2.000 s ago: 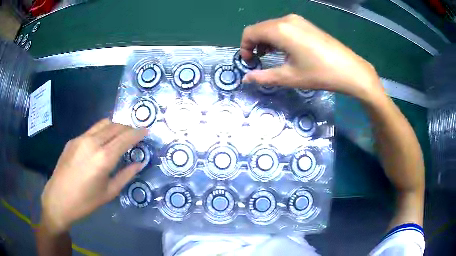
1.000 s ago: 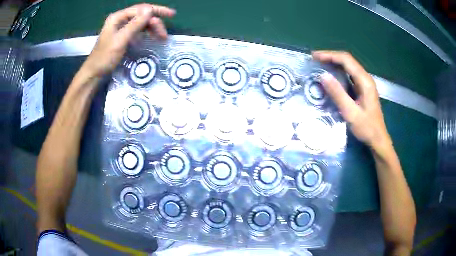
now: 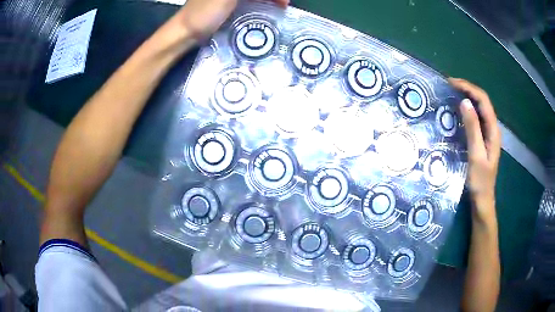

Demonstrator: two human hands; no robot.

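The clear blister tray (image 3: 240, 194) lies at a slant in front of me, its right side nearer to me than its left. Its pockets hold round parts (image 3: 273, 170) with pale rings; glare hides detail in the second row. My left hand (image 3: 210, 15) is at the far left corner of the tray and holds it, partly cut off by the picture's top edge. My right hand (image 3: 484, 137) grips the tray's right edge near the far corner, thumb and fingers along it.
A printed white label (image 3: 71, 46) lies on the dark green worktop (image 3: 109, 52) at left. The green belt (image 3: 426, 30) and pale side rail (image 3: 523, 161) run beyond the tray. Blurred tray stacks (image 3: 24, 30) stand at the left. The tray's near edge is against my white clothing.
The tray has turned clockwise and shifted right. My left hand has come onto its far left corner; my right hand has moved right with the edge. Earlier, my right hand held a part over the tray.
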